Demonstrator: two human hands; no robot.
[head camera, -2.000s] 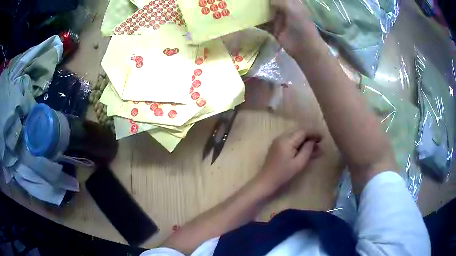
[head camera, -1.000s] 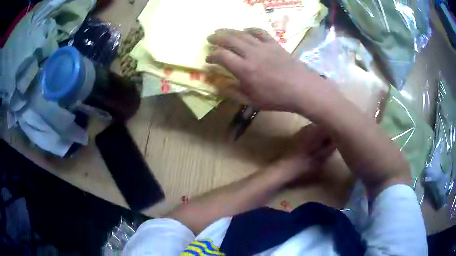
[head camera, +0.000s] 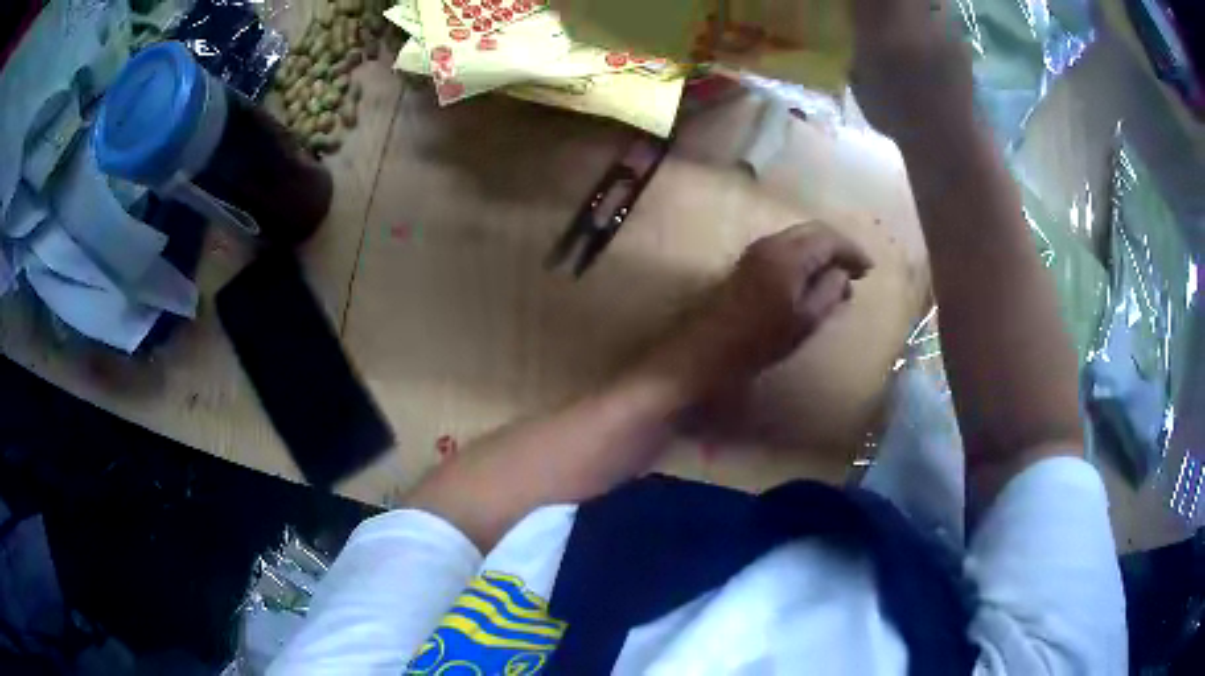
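Yellowish sticker sheets with red round dots lie at the top, cut off by the picture's edge. My right hand is at the top edge, partly cut off and blurred, and grips the right side of a yellow sticker sheet raised over the others. My left hand rests low over the table, right of the middle, with its fingers curled; whether it holds something small is hidden. Dark thread snips lie between the sheets and my left hand.
A blue-lidded jar, a black flat rectangle and pale cloth are on the left. Peanut-like pieces lie beside the jar. Shiny bagged green garments lie at the right. The table's curved edge runs at lower left.
My right hand has moved from over the stack to the upper right with a sheet. My left hand is no longer under the right forearm. The table contents sit higher in the view.
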